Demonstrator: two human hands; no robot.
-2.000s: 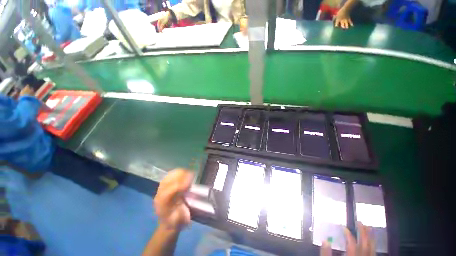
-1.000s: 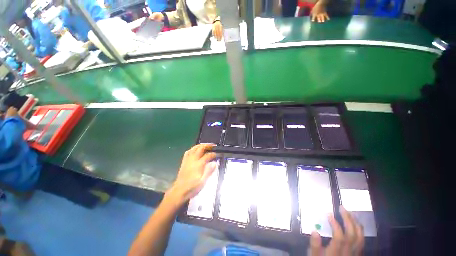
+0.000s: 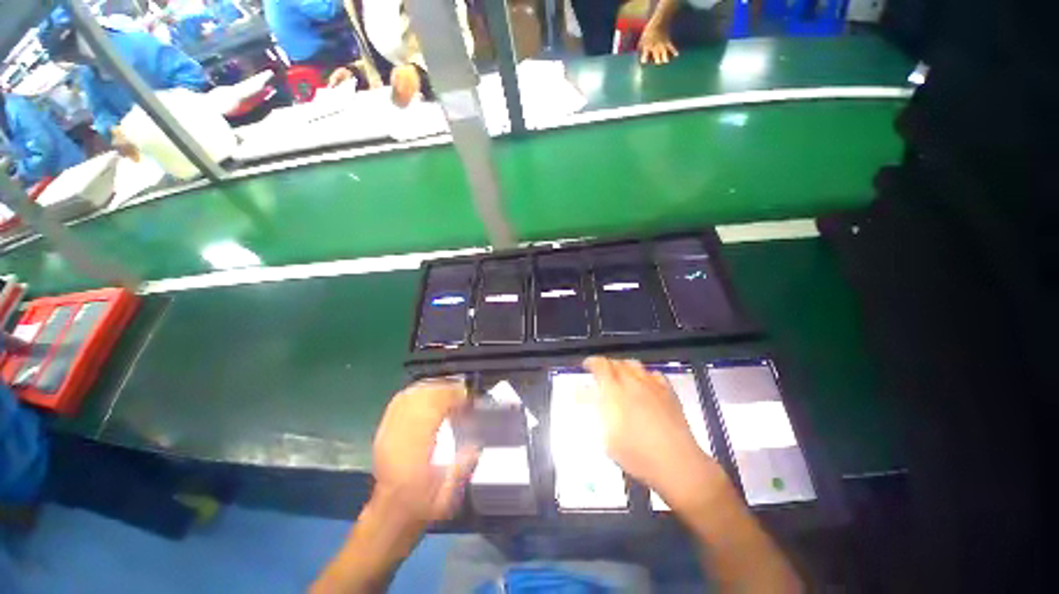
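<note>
The near black phone tray (image 3: 801, 493) lies in front of me. My left hand (image 3: 420, 450) is at its left end, gripping a blurred smartphone (image 3: 502, 458) with a pale band across its screen, over the second slot. My right hand (image 3: 650, 424) lies over the third and fourth phones, fingertips at the top of the bright third phone (image 3: 589, 453), not closed around it. It partly hides the fourth. The fifth phone (image 3: 761, 429) shows a grey and white screen. The far black tray (image 3: 557, 350) holds a row of dark phones, most with a small white line.
A red tray (image 3: 99, 348) with phones is at the far left, beside a blue sleeve. A green conveyor belt (image 3: 650, 163) runs behind the trays, with a metal post (image 3: 470, 128) in front. People and white trays are across the line. A large dark shape fills the right side.
My left hand moved from the first phone to the one beside it. My right hand moved left and up from the fourth and fifth phones. The trays appear further left.
</note>
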